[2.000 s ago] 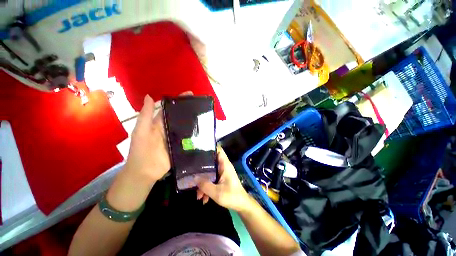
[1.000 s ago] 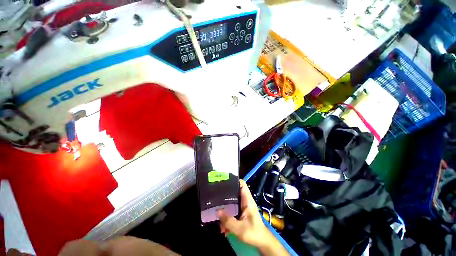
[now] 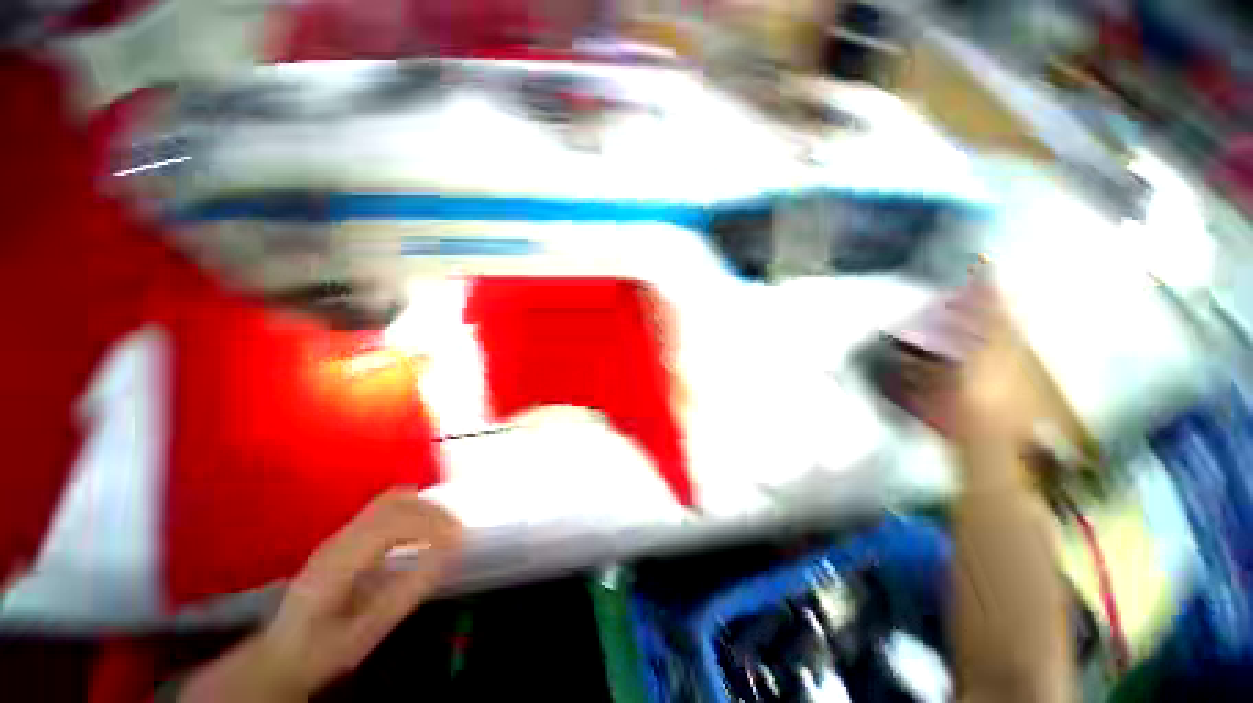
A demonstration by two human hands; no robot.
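Observation:
The picture is strongly blurred. My left hand (image 3: 360,584) is at the table's front edge, by the lower right corner of the large red cloth (image 3: 254,467); its fingers are curled, and whether they grip the cloth cannot be told. My right hand (image 3: 992,378) is at the right, below the machine's control panel, on a blurred pinkish and dark slab that looks like the smartphone (image 3: 945,327). The smaller red piece (image 3: 570,350) lies right of the needle area under the machine arm. The lamp glow (image 3: 368,368) falls on the large cloth.
The white sewing machine (image 3: 591,240) with its blue stripe spans the middle. Its dark control panel (image 3: 886,236) is at its right end. A blue crate (image 3: 673,625) with dark things stands below the table's front edge. Another blue crate (image 3: 1209,467) is at the far right.
The view has swung and blurred. My right hand has moved from above the crate to the machine's right end with the phone. My left hand has come up to the cloth's front corner.

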